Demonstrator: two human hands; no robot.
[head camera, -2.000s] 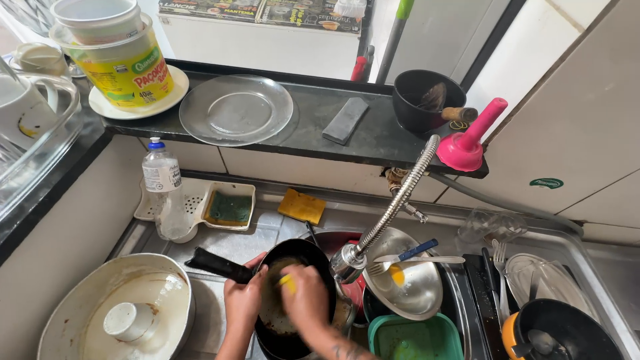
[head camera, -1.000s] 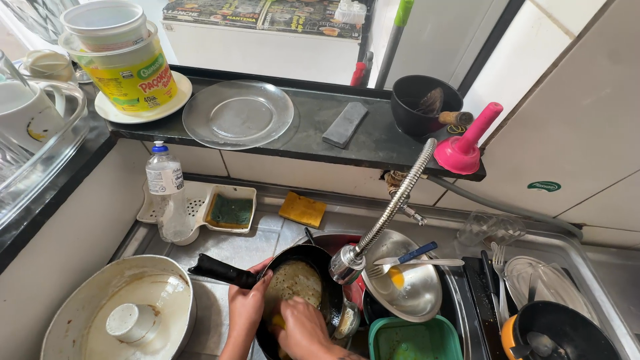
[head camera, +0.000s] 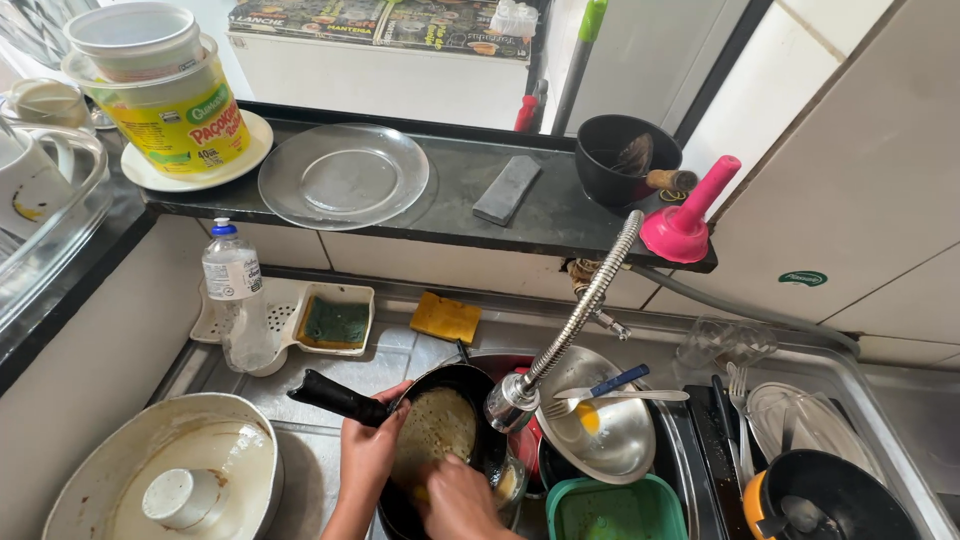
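A black frying pan is tilted over the sink, its inside coated with murky liquid and bits of residue. My left hand grips the pan where its black handle meets the rim. Inside the pan is my right hand, closed over something yellow that is mostly hidden beneath the fingers. The chrome spout of a flexible faucet hangs just right of the pan. Behind the pan lie a yellow sponge and a soap tray holding a green sponge.
A tube cake pan stands at left, a clear detergent bottle behind it. In the sink sit a steel bowl with cutlery and a green plastic container. At right are a black pan and plates. A pink plunger stands on the ledge.
My right hand has moved lower in the pan since the earliest frame, exposing more of its wet inner surface. My left hand keeps hold near the handle.
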